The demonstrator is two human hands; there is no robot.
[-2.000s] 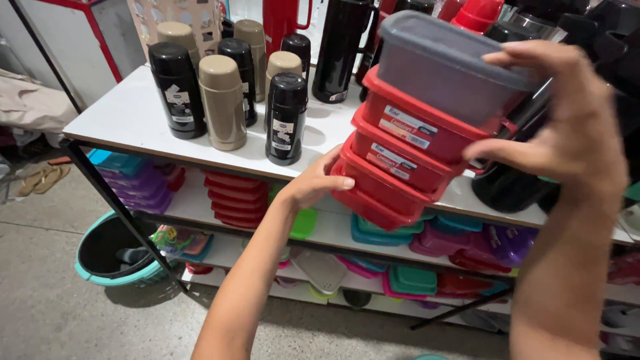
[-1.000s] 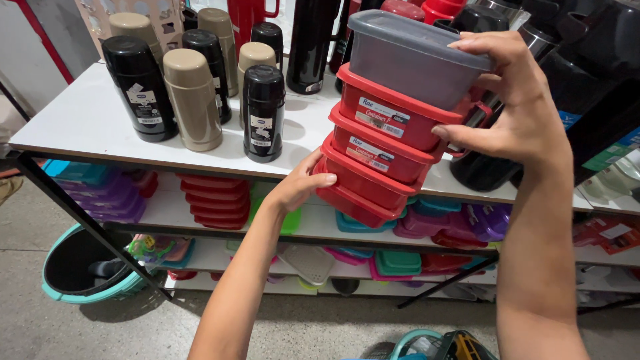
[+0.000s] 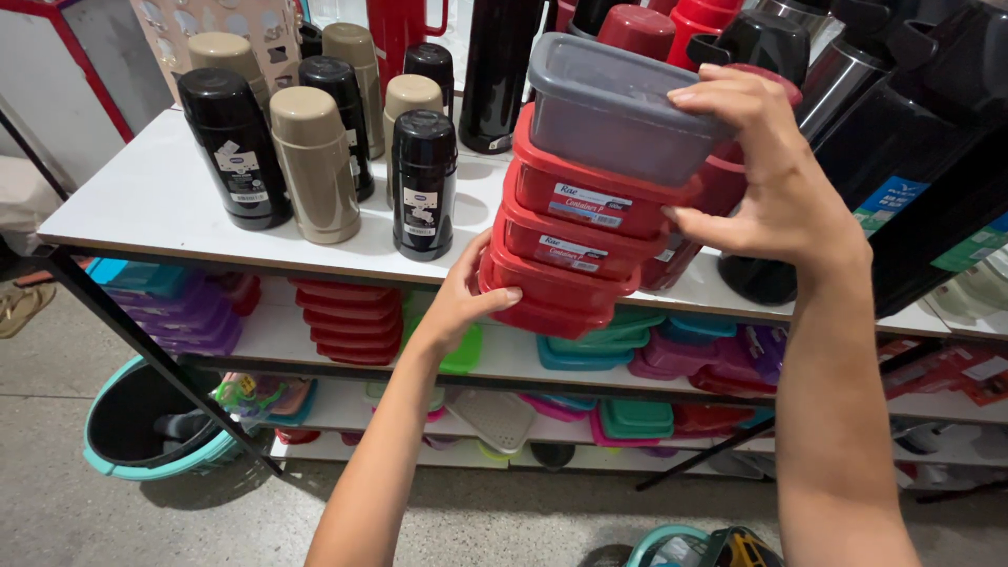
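A leaning stack of red plastic food containers is held in front of the white shelf top. My left hand grips the lowest red container at its left side, thumb across the front. On top of the stack sits a grey translucent plastic container. My right hand spans its right end, fingers on the upper rim and thumb by the top red container. Each of the upper red containers bears a label. Whether the grey container rests fully on the red one below cannot be told.
Black and beige vacuum flasks stand at the left of the shelf top. Larger black flasks crowd the right. Stacked red containers and purple ones lie on the shelf below. A teal-rimmed basket stands on the floor.
My right hand's fingers have come down onto the grey container's rim since two seconds ago. My left hand keeps its hold on the lowest red container.
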